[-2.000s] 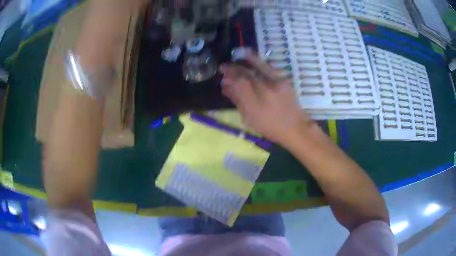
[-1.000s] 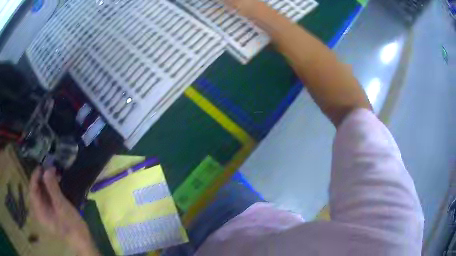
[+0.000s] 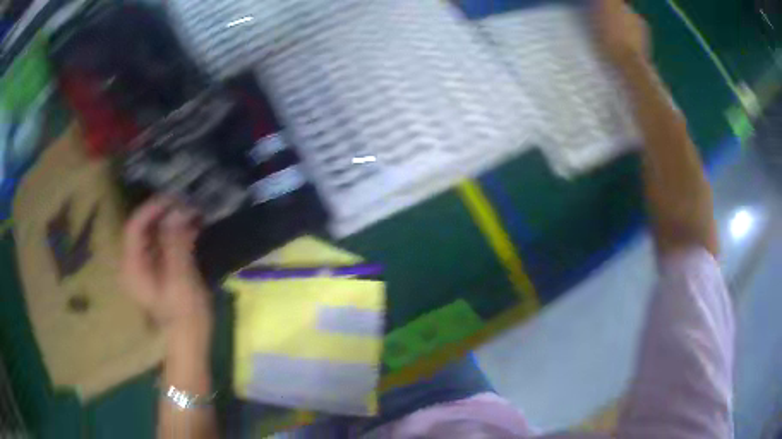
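Note:
The picture is blurred. The test fixture (image 3: 193, 159), dark and metallic with a red handle (image 3: 90, 111), stands at the upper left. My left hand (image 3: 163, 253) is at the fixture's near side, fingers pointing up at its metal parts; whether they hold anything cannot be told. My right hand (image 3: 622, 39) is at the upper right, beside the outer edge of the smaller white tray (image 3: 562, 86). It is small and blurred, and its fingers and any held part cannot be made out. The larger white tray (image 3: 403, 103), with rows of small pockets or parts, lies between my hands.
Brown cardboard (image 3: 111, 326) with dark parts (image 3: 70, 240) lies left of my left hand. Yellow paper (image 3: 283, 330) with a purple marker (image 3: 309, 272) lies in front of the fixture. Two pale labels (image 3: 274, 183) lie on the black base. A green sign (image 3: 433, 334) is at the front edge.
Since two seconds ago, my right hand has left the fixture area for the far right tray, and my left hand has come down to the fixture. The view has turned and shifted.

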